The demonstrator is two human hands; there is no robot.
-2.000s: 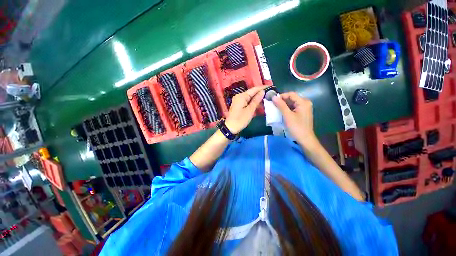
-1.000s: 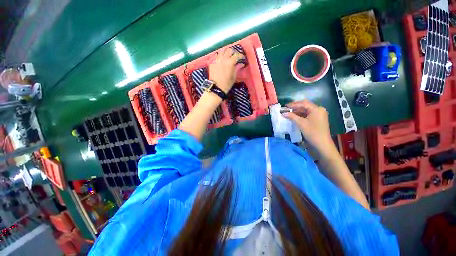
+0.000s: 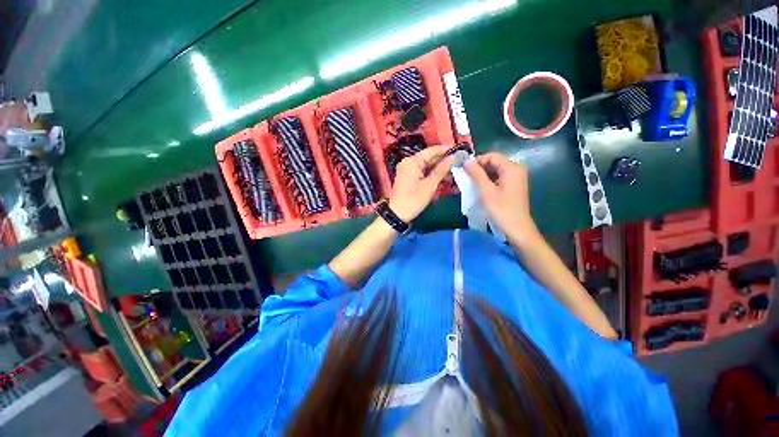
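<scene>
My left hand [image 3: 416, 189], with a dark wristband, pinches a small dark wired module [image 3: 461, 150] at its fingertips, just off the right end of the coral parts tray [image 3: 434, 85]. My right hand [image 3: 506, 192] holds a pale adhesive strip [image 3: 468, 195] that hangs down towards my smock. Its fingertips meet the left ones at the module. Fingers partly hide the module, and any adhesive piece is too small to tell. Striped rows of modules [image 3: 349, 155] fill the tray's compartments. One dark module [image 3: 413, 118] lies apart in the rightmost compartment.
Tape roll [image 3: 512, 107], punched strip [image 3: 592, 183], yellow rubber bands [image 3: 628, 53], blue container [image 3: 673, 107] and a loose module [image 3: 625, 169] lie right. Red-orange trays [image 3: 637, 286] with a striped sheet [image 3: 752, 98] stand farther right. A black pocket tray [image 3: 201, 243] is left.
My left hand has moved from the coral tray's right compartment back to my right hand, now with a module in it. My right hand and the strip have shifted slightly left.
</scene>
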